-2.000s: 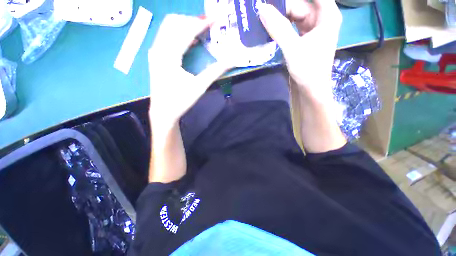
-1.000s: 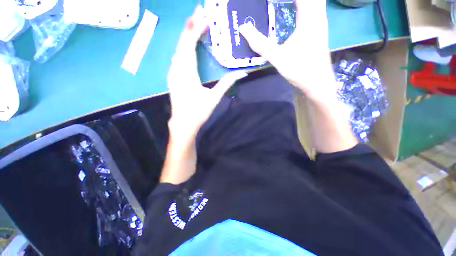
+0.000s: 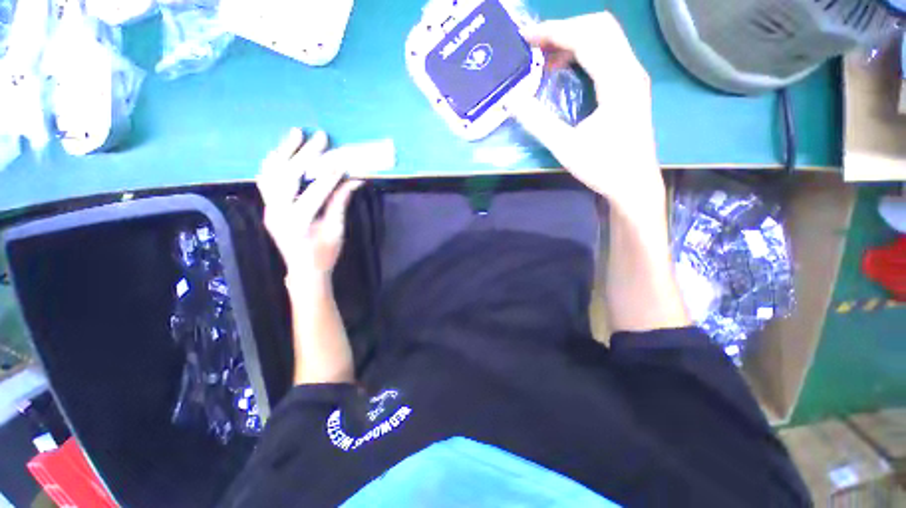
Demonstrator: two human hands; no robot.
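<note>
A white housing [image 3: 428, 62] with a dark branded unit [image 3: 477, 60] on it is tilted over the green bench. My right hand [image 3: 596, 99] grips its right edge, with a clear poly bag [image 3: 563, 96] beside the fingers. My left hand [image 3: 310, 203] is at the bench's front edge, its fingers at the left end of a white label strip [image 3: 360, 158]. Whether the fingers hold the strip is not clear.
Bagged white housings [image 3: 84, 89] lie at the left. A black bin [image 3: 224, 268] with dark packets is at front left. A carton [image 3: 795, 367] with silvery packets [image 3: 735, 263] is at front right. A grey dispenser [image 3: 720, 69] with a black cord stands at back right.
My left hand has left the housing and moved left and down to the label strip, which now lies nearer the front edge. The housing has turned in my right hand. The camera view has shifted.
</note>
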